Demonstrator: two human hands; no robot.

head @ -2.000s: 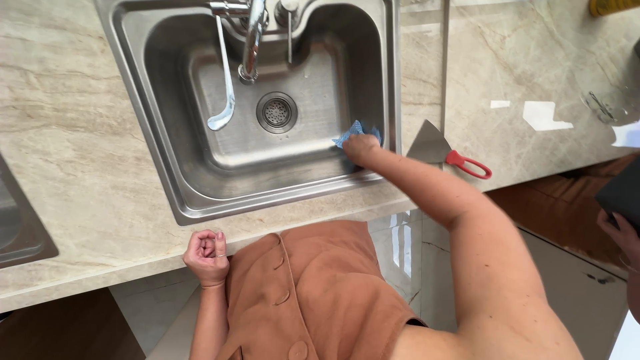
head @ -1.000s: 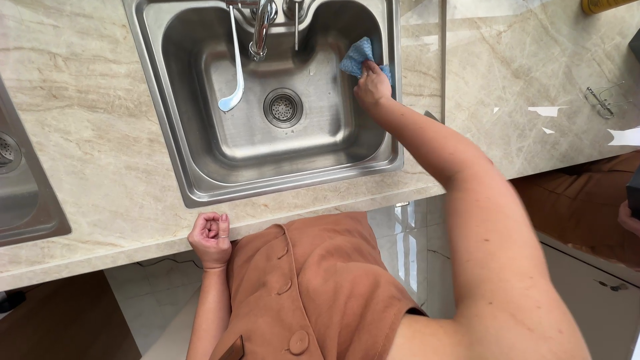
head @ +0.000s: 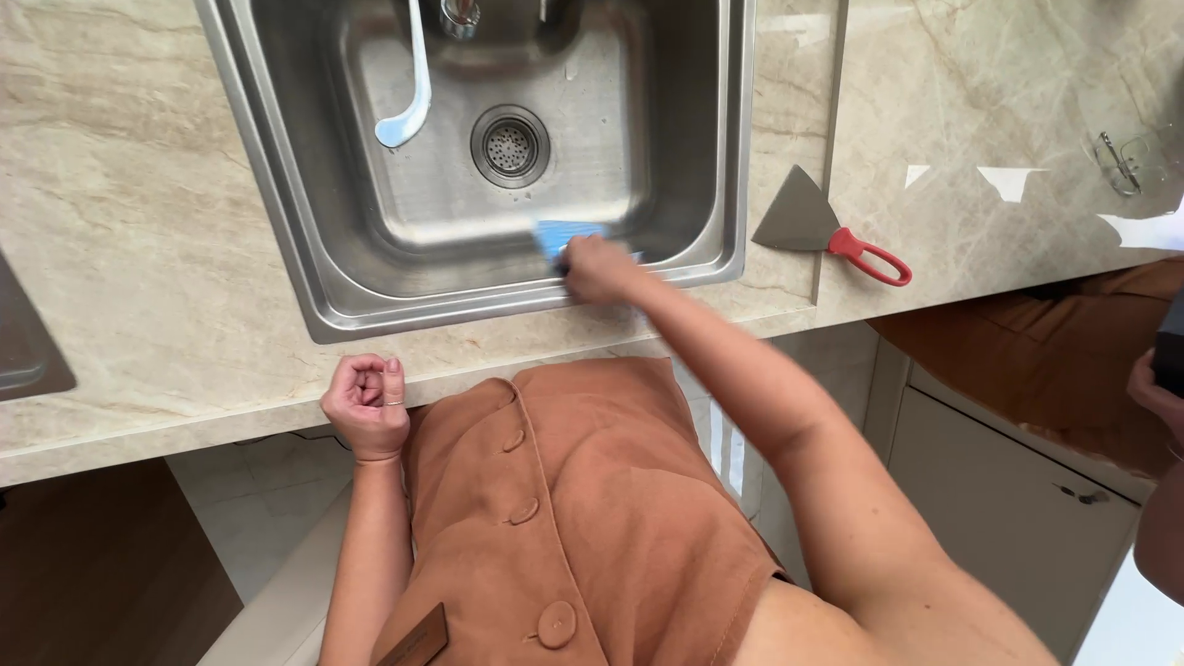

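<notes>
My right hand (head: 599,268) is closed on a blue cloth (head: 566,233) at the front wall of the stainless steel sink (head: 518,301); hand and cloth are slightly blurred. The cloth lies against the steel below the drain strainer (head: 511,148). My left hand (head: 368,393), curled with nothing visible in it and a ring on one finger, rests at the front edge of the stone counter (head: 148,305). Right of the sink, a scraper with a wide metal blade and red handle (head: 869,257) lies on the counter.
The faucet spout (head: 460,17) and its long lever (head: 418,79) reach over the basin. Glasses (head: 1119,166) lie on the right counter. Another person's hand (head: 1154,393) holds a dark object at the right edge. Part of a second sink (head: 32,356) shows at the left.
My right hand has moved the cloth from the sink's right side to its front wall. My left hand has stayed curled at the counter edge. The view has shifted closer.
</notes>
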